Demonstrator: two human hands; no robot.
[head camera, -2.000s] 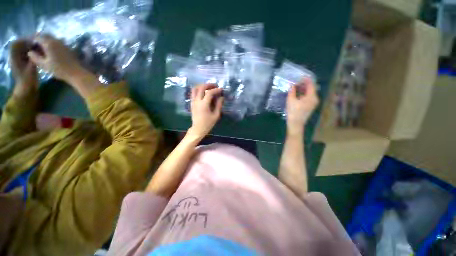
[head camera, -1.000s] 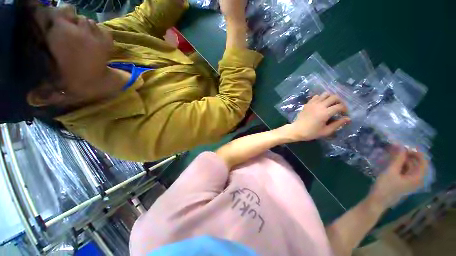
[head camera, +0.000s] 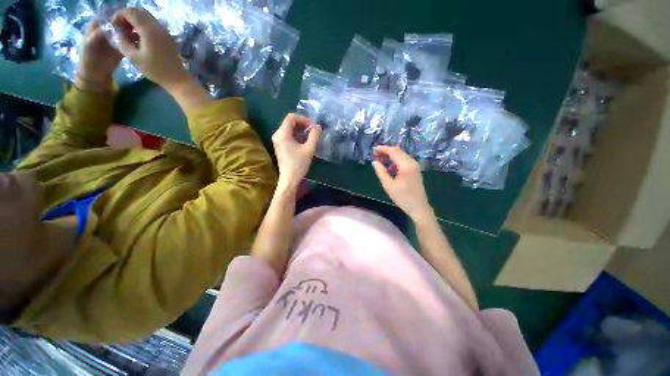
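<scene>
Clear zip bags with small dark parts inside lie overlapping in a pile (head camera: 433, 121) on the green bench (head camera: 330, 33). My left hand (head camera: 292, 153) is at the pile's left end, thumb and finger pinched on the edge of a zip bag (head camera: 339, 117). My right hand (head camera: 402, 182) is at the pile's front edge, its fingertips closed at the lower right of the same bag. A dark spot shows between its thumb and fingers. The exact hold of the fingertips is blurred.
A person in a mustard top (head camera: 169, 205) sits at left, both hands at another bag pile (head camera: 220, 44). An open carton (head camera: 624, 147) with bagged parts inside stands at right. A blue crate (head camera: 588, 323) is at lower right. A black object (head camera: 18, 31) lies far left.
The view has swung back from its tilt toward the neighbour. My right hand has moved left from the pile's right end to its front edge. My left hand is now at the left end.
</scene>
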